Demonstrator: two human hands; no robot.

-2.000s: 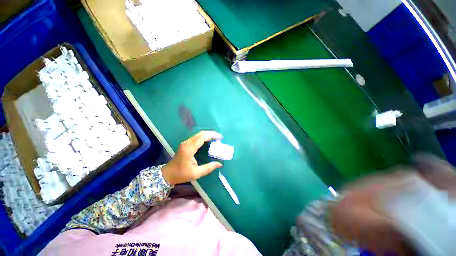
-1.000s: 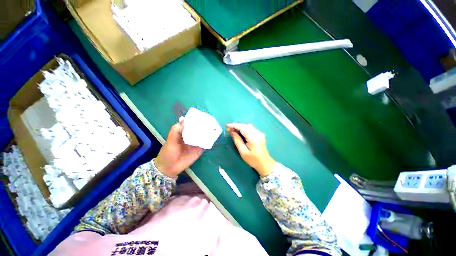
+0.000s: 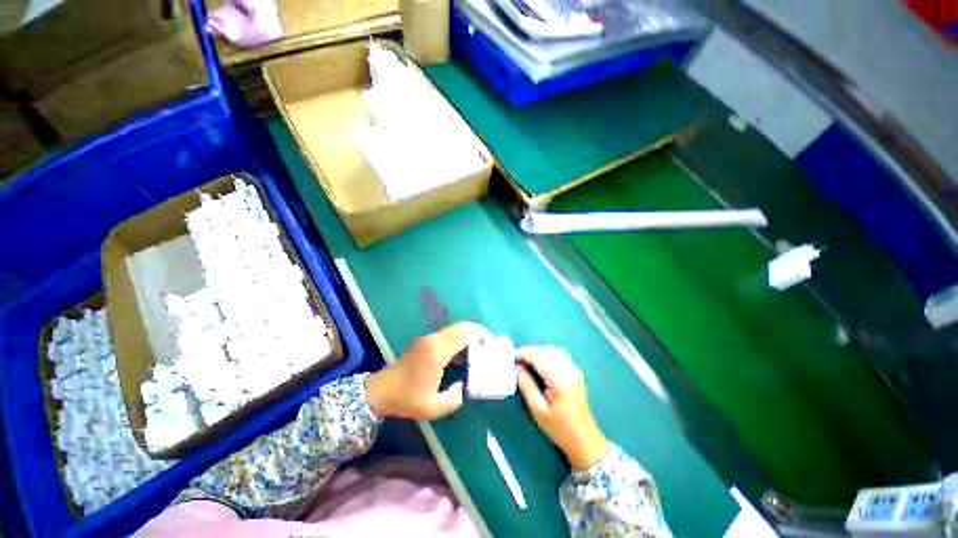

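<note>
A white plastic housing (image 3: 491, 368) is held between my two hands above the green bench mat. My left hand (image 3: 422, 376) grips its left side with thumb and fingers. My right hand (image 3: 559, 397) touches its right edge with the fingertips. A thin white pen-like tool (image 3: 506, 470) lies on the mat just below the hands. Whether the housing is one part or two joined is too blurred to tell.
A cardboard tray (image 3: 420, 214) of white parts stands at the mat's far end. Left is a blue tote (image 3: 362, 354) with cartons of white parts. A white unit (image 3: 792, 267) lies beyond the green belt (image 3: 725, 305); a white bar (image 3: 646, 221) crosses the belt. A power strip (image 3: 896, 509) is lower right.
My right hand came back from the blurred lower right to the housing. The housing has turned in my hands. The view has shifted, showing more of the bench's far end.
</note>
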